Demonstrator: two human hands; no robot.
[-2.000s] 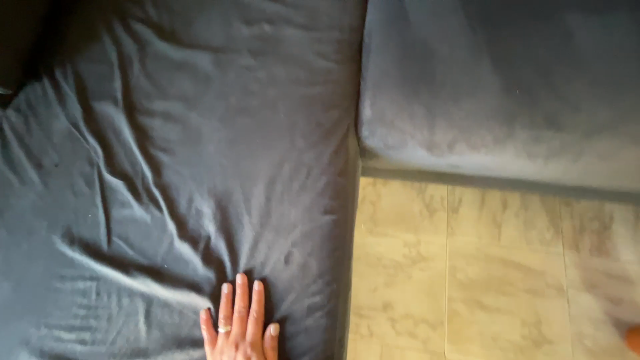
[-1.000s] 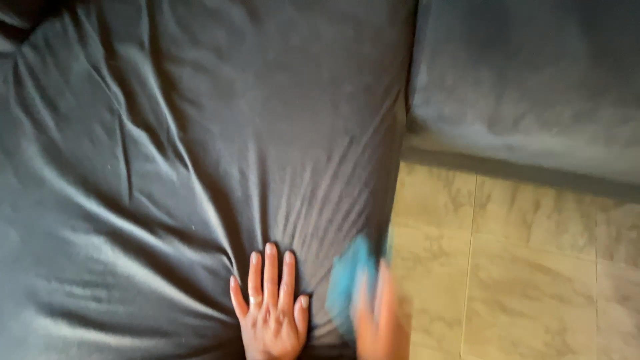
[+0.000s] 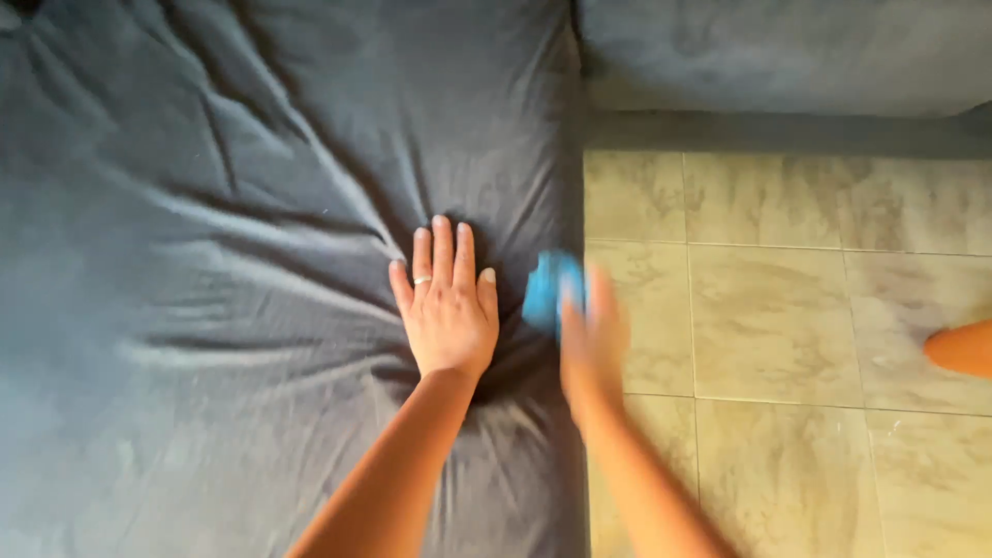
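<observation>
My left hand [image 3: 449,310], with a ring on one finger, presses flat on the dark grey fabric of a sofa seat [image 3: 271,434], and creases fan out from it. Just to its right, my right hand [image 3: 593,333] is blurred by motion and grips a blue object [image 3: 550,291], which looks like a cloth or sponge; the blur hides which. The blue object lies over the seat's right edge. Whether it touches the fabric cannot be told.
Another grey sofa section [image 3: 775,62] runs across the top right. Below it lies a floor of beige marbled tiles [image 3: 767,325]. Part of a bare limb [image 3: 961,349] shows at the right edge.
My right hand with the blue object, out of view two seconds ago, came into view beside my left hand. My left hand stays pressed on the seat. The view has shifted.
</observation>
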